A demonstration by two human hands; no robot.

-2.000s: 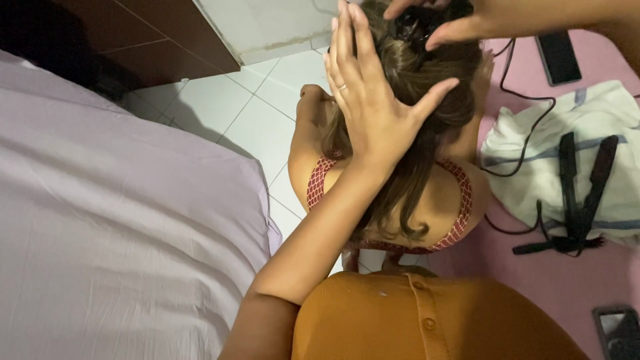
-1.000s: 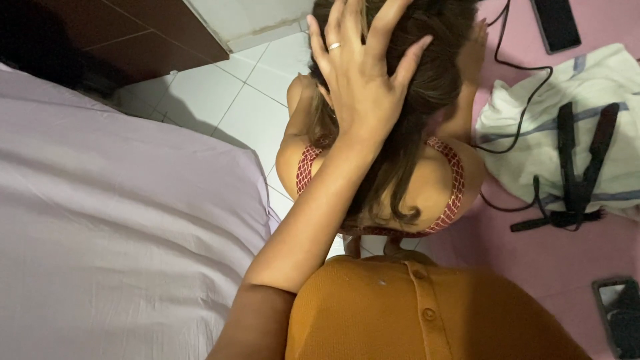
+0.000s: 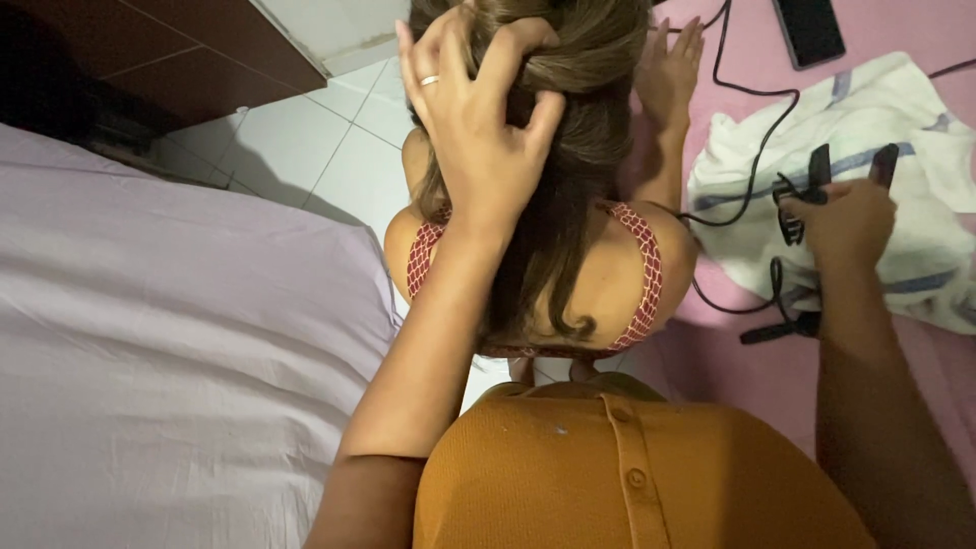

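My left hand (image 3: 488,122), with a ring on one finger, holds gathered brown hair (image 3: 587,69) at the back of a seated person's head. Long loose locks hang over that person's back, between the red patterned straps of a top. On the right, my right hand (image 3: 850,221) has a black claw hair clip (image 3: 793,210) at its fingertips, above a white towel (image 3: 915,191) with blue stripes. Under and beside this hand lies a black hair straightener (image 3: 884,164), its two arms spread apart and partly hidden.
A pink-covered surface (image 3: 770,389) bears the towel, a black cable (image 3: 755,164) and a smartphone (image 3: 812,34). The other person's hand (image 3: 671,69) rests on it. At left is a bed with a pale lilac sheet (image 3: 175,343); white floor tiles (image 3: 297,152) lie beyond.
My right hand, near the head with the black clip two seconds ago and out of sight one second ago, is now over the towel. The fingers of my left hand have curled into the hair.
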